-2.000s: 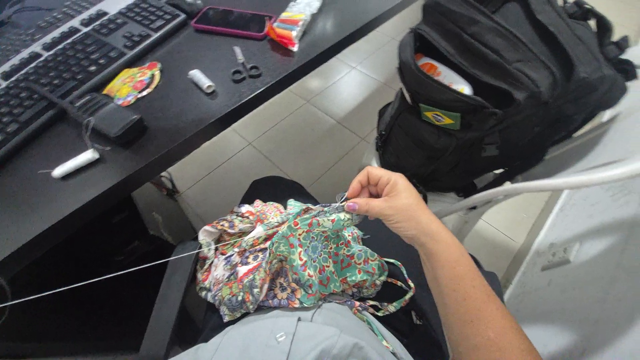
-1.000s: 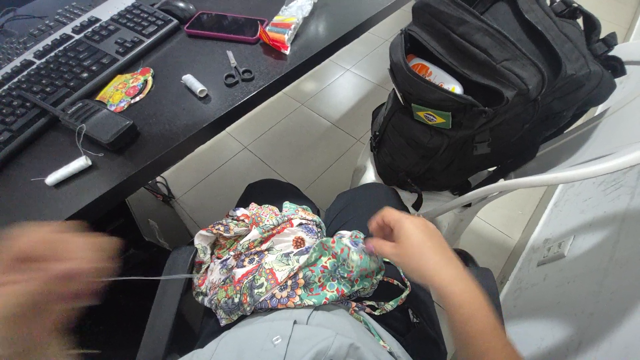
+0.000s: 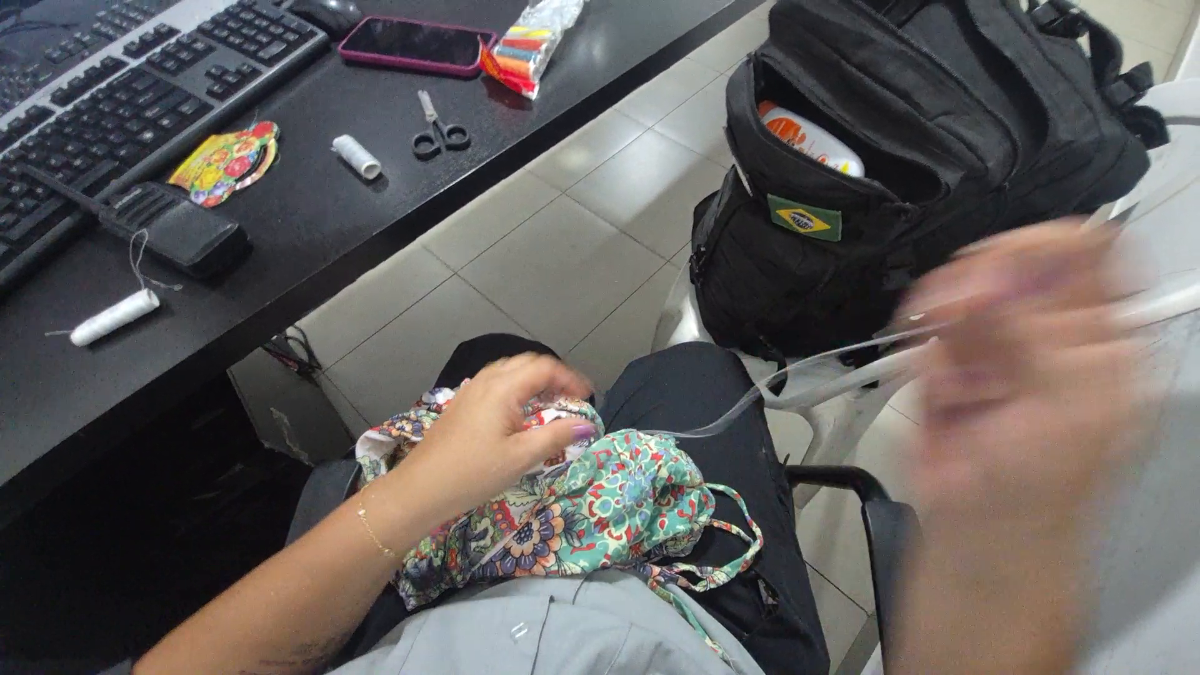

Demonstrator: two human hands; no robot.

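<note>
A patterned floral cloth (image 3: 628,506) with thin ties lies bunched across my lap. My left hand (image 3: 506,422), wearing a bracelet, rests on its upper part with fingers curved over the fabric; whether they pinch it is unclear. Raised at the right, my right hand (image 3: 1022,356) is blurred by motion. A pale thread (image 3: 731,412) runs from the cloth up to the fingers of that hand. A needle cannot be made out. On the desk lie a white thread spool (image 3: 356,157), small scissors (image 3: 439,131) and a second spool (image 3: 114,317) with a loose thread end.
The black desk (image 3: 309,272) also holds a keyboard (image 3: 122,103), a phone (image 3: 417,45), a plastic packet (image 3: 530,47), a colourful floral piece (image 3: 228,161) and a black device (image 3: 178,225). A black backpack (image 3: 797,272) sits on a white chair. A black armrest (image 3: 886,525) is beside my lap.
My left hand, blurred at the far left a second ago, is now on the cloth. My right hand has moved from the cloth up to the right, with the thread stretching to it.
</note>
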